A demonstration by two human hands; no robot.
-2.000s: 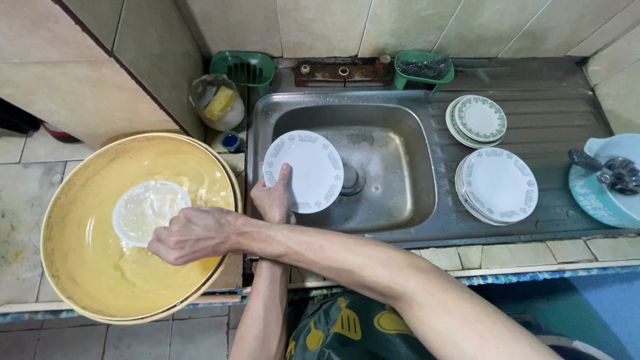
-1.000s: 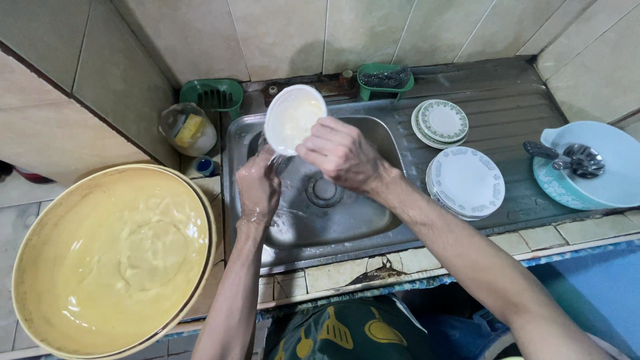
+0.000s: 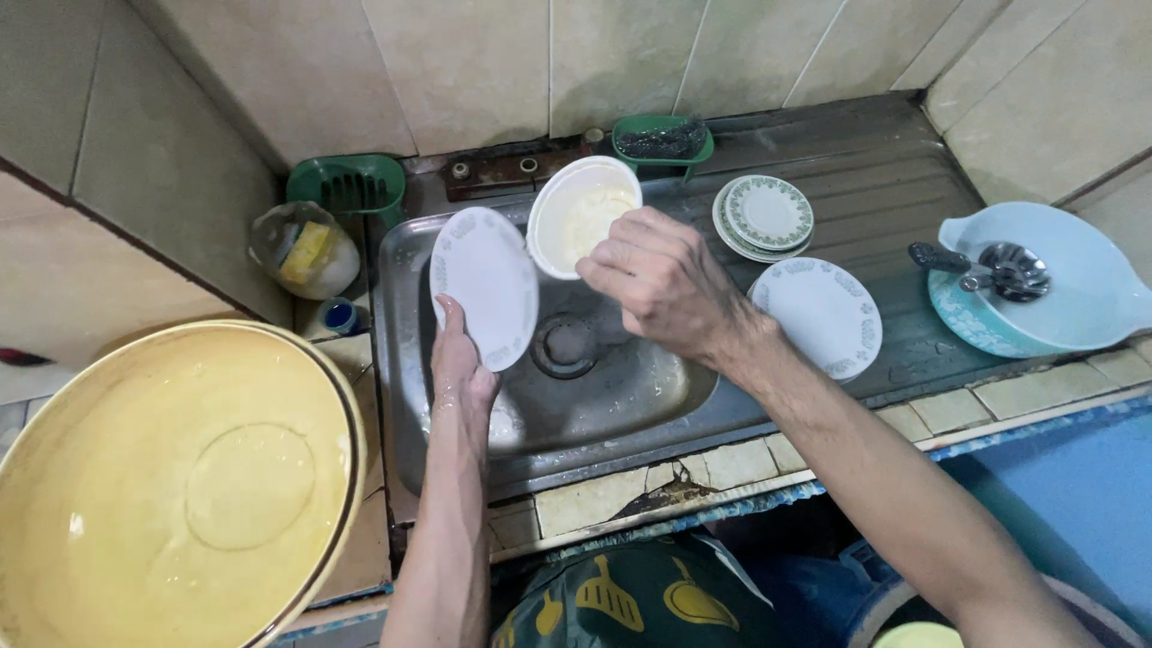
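My left hand (image 3: 459, 360) grips the lower left rim of a white plate with a grey patterned edge (image 3: 486, 292), tilted over the left part of the steel sink (image 3: 585, 409). To its right, my right hand (image 3: 661, 279) holds a small white plastic bowl (image 3: 576, 211) by its rim, tipped so that its inside shows. The bowl is above the back of the sink, close beside the plate. A large yellow basin (image 3: 180, 504) of water stands left of the sink. Patterned plates (image 3: 821, 315) are stacked on the drainboard, with smaller green-edged plates (image 3: 769, 213) behind them.
On the right, a turquoise bowl (image 3: 1062, 270) holds metal utensils with dark handles (image 3: 1017, 270). A green holder with a wire scourer (image 3: 663, 141), another green holder (image 3: 346, 184), a container with a yellow sponge (image 3: 306, 252) and a small blue-topped container (image 3: 339, 315) stand around the sink.
Two seconds ago the white bowl was in the yellow basin in my right hand; it is now over the sink. My forearms were crossed then and are now apart. The view has shifted.
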